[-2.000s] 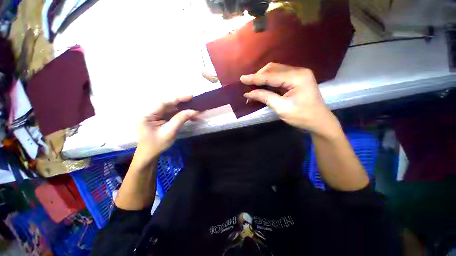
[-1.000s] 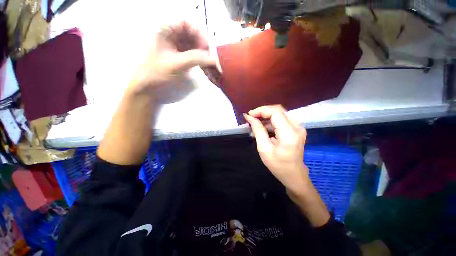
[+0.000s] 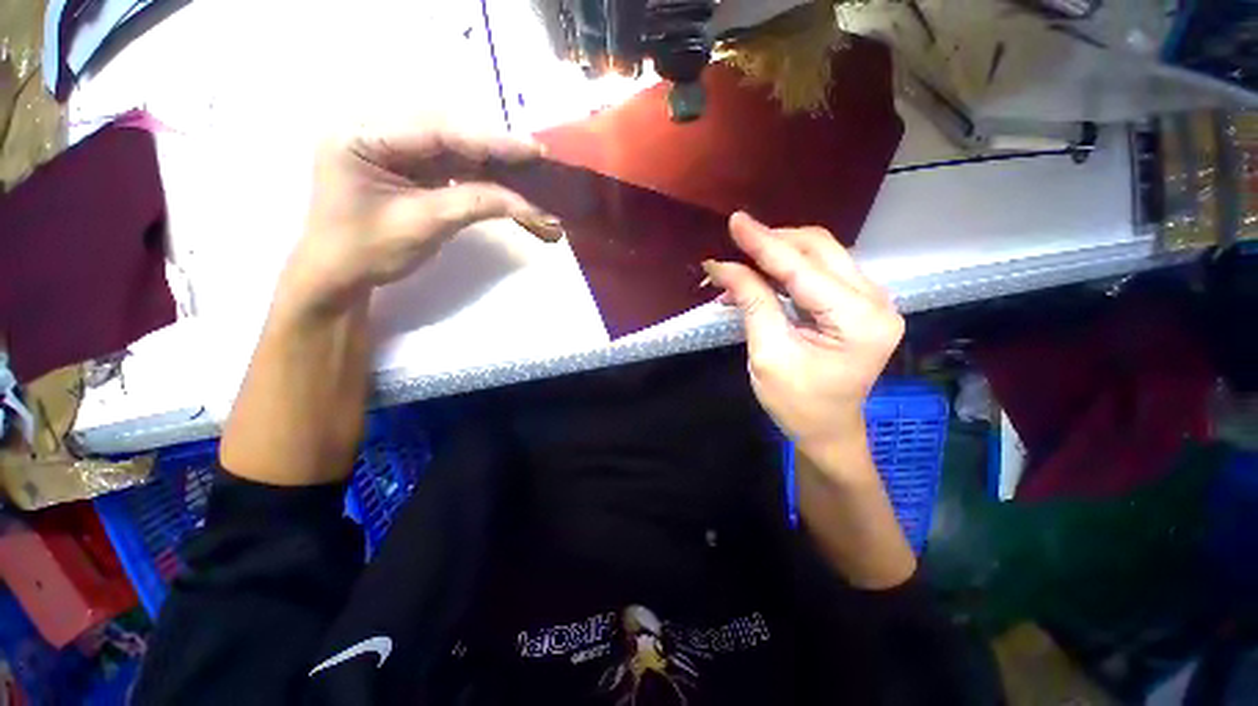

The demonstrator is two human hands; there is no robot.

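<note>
A narrow maroon strip (image 3: 637,210) stretches between my hands, over the front part of a larger maroon panel (image 3: 773,138). The panel lies under the machine needle area and looks red in the lamp light. My left hand (image 3: 400,207) holds the strip's left end between fingers and thumb; the exact contact is hard to see. My right hand (image 3: 825,328) pinches the strip's right end with thumb and forefinger, near the table's front edge. A tiny pale bit shows at the right thumb tip. The strip's lower edge blends into the panel.
The sewing machine head (image 3: 628,31) is at the top, with a yellowish tuft (image 3: 797,66) beside it. Other maroon panels (image 3: 90,248) lie at the table's left end. A thin dark rod (image 3: 980,159) lies right. Blue crates (image 3: 897,448) and a red box (image 3: 62,566) are below.
My left hand has come from above the table's left part to the strip's left end. My right hand has risen slightly. The strip now shows stretched between both hands. The camera view has shifted.
</note>
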